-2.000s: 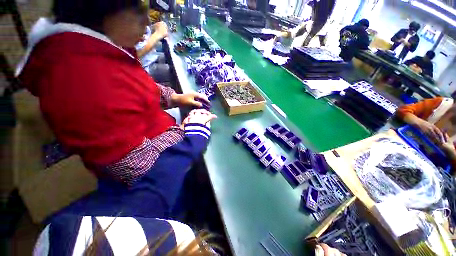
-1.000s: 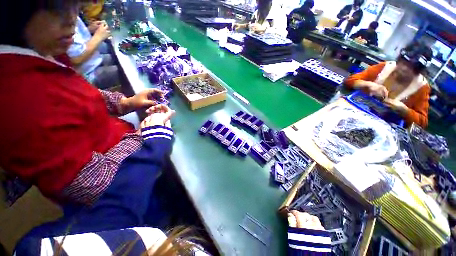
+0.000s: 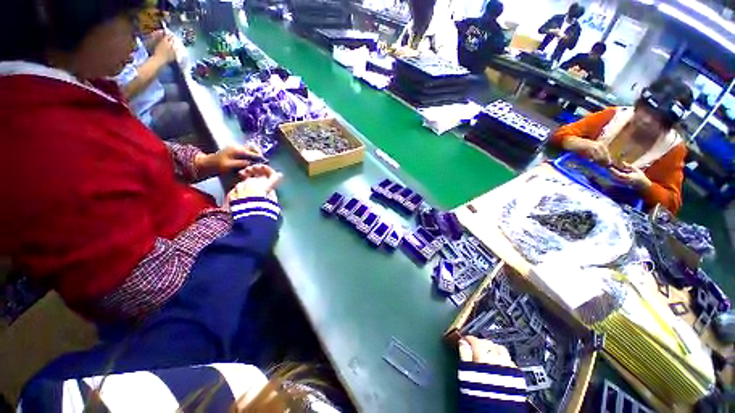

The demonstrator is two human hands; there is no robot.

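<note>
My left hand [image 3: 256, 181], in a navy sleeve with white stripes, is raised over the bench's near edge beside the neighbour's hands. Its fingers are loosely bent and nothing shows in it. My right hand [image 3: 485, 352] is at the near corner of the cardboard bezel box [image 3: 465, 316]; its fingers are bent over the rim, and whether they hold anything is unclear. Grey front frames [image 3: 516, 319] fill the box. Purple-black screen units [image 3: 360, 216] lie in short rows on the bench, beside loose bezels [image 3: 470, 260]. A clear thin rectangle [image 3: 404, 360] lies near my right hand.
A parts box [image 3: 332, 165] and purple-wrapped parts [image 3: 270, 103] stand further up the bench. A plastic bag [image 3: 568, 226] and yellow-edged stack [image 3: 657, 355] are on the right. A person in red [image 3: 97, 193] sits close on the left, a person in orange [image 3: 661, 165] across.
Over two seconds the view has swung right, bringing the right hand and bezel box further in. Since one second ago, my hands have barely moved; the neighbour's hand has shifted slightly.
</note>
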